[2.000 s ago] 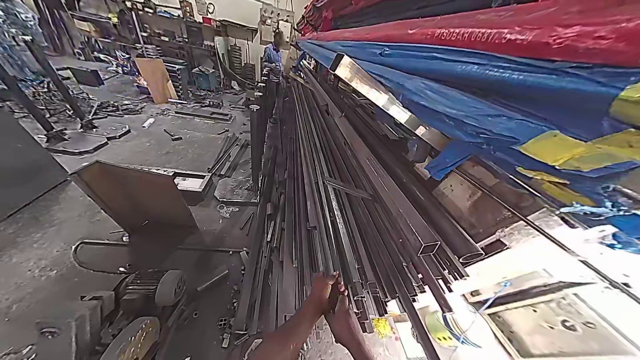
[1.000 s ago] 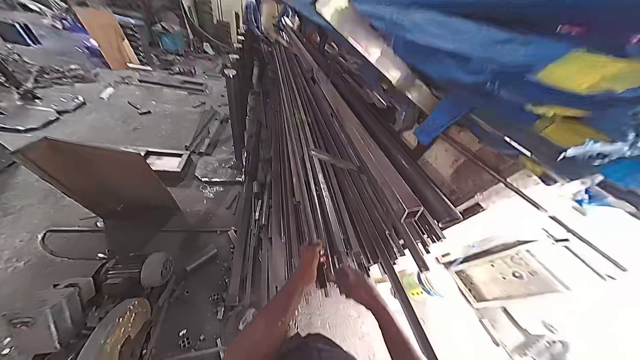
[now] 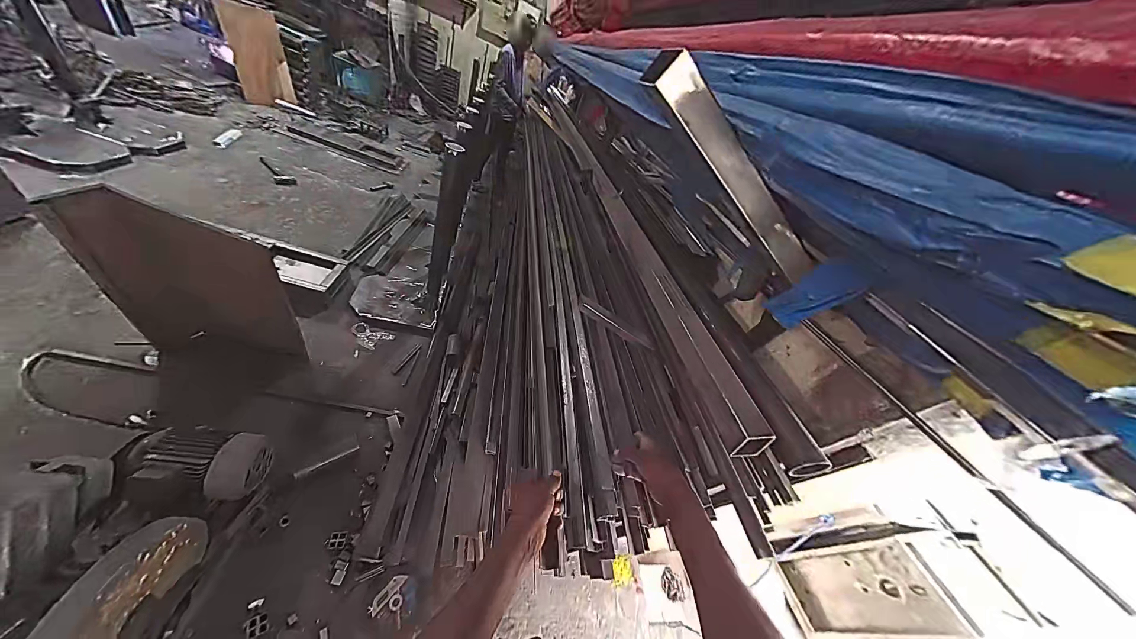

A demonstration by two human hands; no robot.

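A long stack of dark metal bars and tubes (image 3: pixel 568 355) runs away from me through the middle of the view. My left hand (image 3: pixel 535 501) rests at the near ends of the bars, fingers curled by a bar's edge; whether it grips one is unclear. To its right, my right hand (image 3: pixel 648 466) lies on the bars, its fingers bent and partly lost in shadow. A wide rectangular steel tube (image 3: pixel 683 364) lies on the right side of the stack, beside a round pipe (image 3: pixel 803 457). A short flat strip (image 3: pixel 614 321) lies slantwise across the bars.
At left stand a brown sheet panel (image 3: pixel 177 275) and an electric motor (image 3: pixel 213 461). Blue sheeting (image 3: pixel 843 124) covers a pile at right, with a shiny box tube (image 3: pixel 728 160) jutting from it. A person (image 3: pixel 510 75) is at the stack's far end. A metal plate (image 3: pixel 852 586) lies lower right.
My hands, close together two seconds ago, are now apart, the right one farther right. The view has shifted between frames.
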